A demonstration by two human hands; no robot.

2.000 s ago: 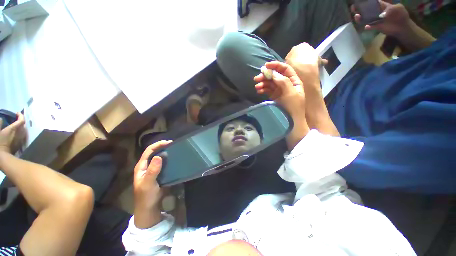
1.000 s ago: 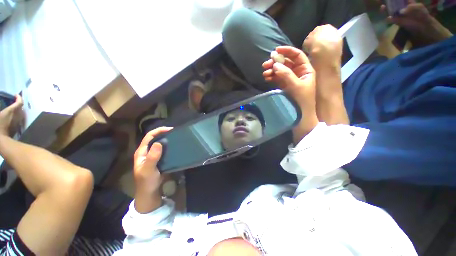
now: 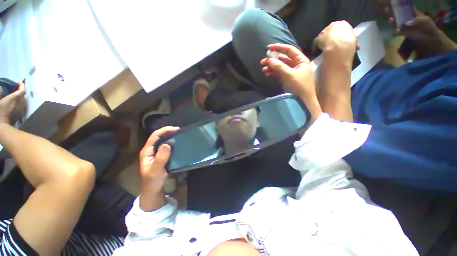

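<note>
A long mirror-shaped unit [image 3: 193, 145] with rounded ends and a dark rim is tilted above my black-clothed lap and reflects part of a face. My left hand [image 3: 155, 159] grips its left end, thumb on the glass and fingers behind. My right hand [image 3: 293, 67] is raised beyond the unit's right end, with the wrist beside it. Its thumb and fingertips pinch a small whitish item [image 3: 272, 54], too small to identify.
A white-covered table [image 3: 155, 45] lies ahead, with brown cartons [image 3: 120, 90] under its edge and a white box [image 3: 47, 102] at left. A person in blue clothing [image 3: 406, 115] sits close at right, near a white box [image 3: 370, 52] and a phone [image 3: 402, 14]. Another person's bent arm [image 3: 55, 170] is at left.
The mirror unit and both hands have shifted slightly right in view, and its reflection shows less of the face. Both hands keep their holds.
</note>
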